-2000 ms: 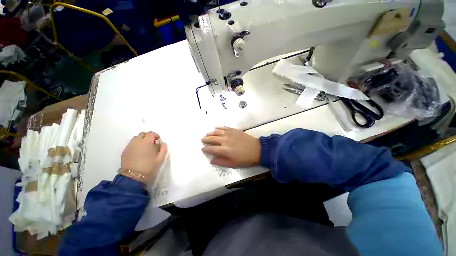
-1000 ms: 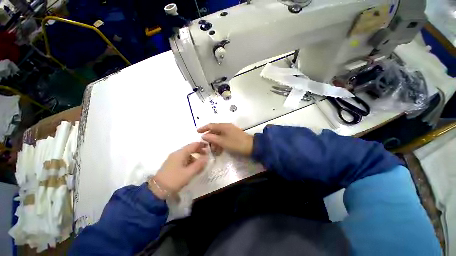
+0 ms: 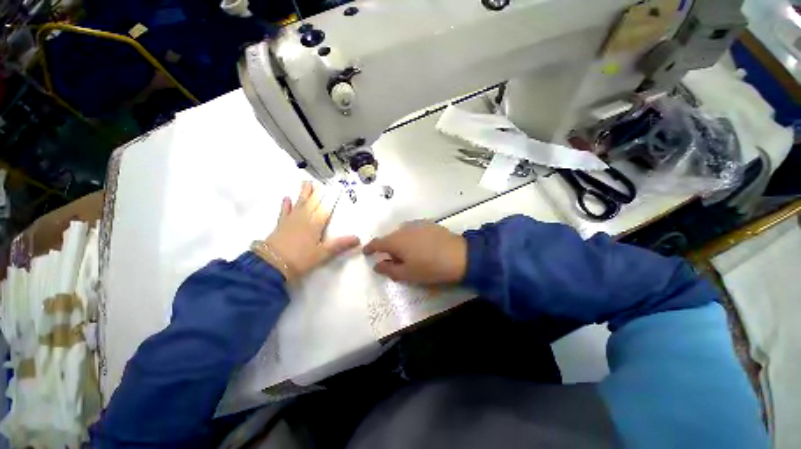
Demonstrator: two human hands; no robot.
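A white fabric piece (image 3: 307, 320) lies on the white table in front of the sewing machine (image 3: 413, 66). Its edges are hard to see against the table, and it reaches the front edge. My left hand (image 3: 306, 232) lies on the fabric with fingers spread, its fingertips just in front of the presser foot area. My right hand (image 3: 420, 253) is right of it, fingers bent, with the fingertips at the fabric's right side near my left thumb. Whether the right fingers pinch the fabric is hard to tell. The needle is not clearly visible.
Black-handled scissors (image 3: 599, 191) and a metal tool (image 3: 475, 157) lie right of the bed, with white scrap strips (image 3: 518, 142) over them. A clear plastic bag (image 3: 681, 145) is at the far right. Tied white bundles (image 3: 54, 338) stand at the left. More white fabric (image 3: 768, 289) is at the lower right.
My left hand has moved from beside my right fingertips up toward the presser foot and spread flat. The fabric now lies flatter under it. The view has shifted, so the machine appears further left.
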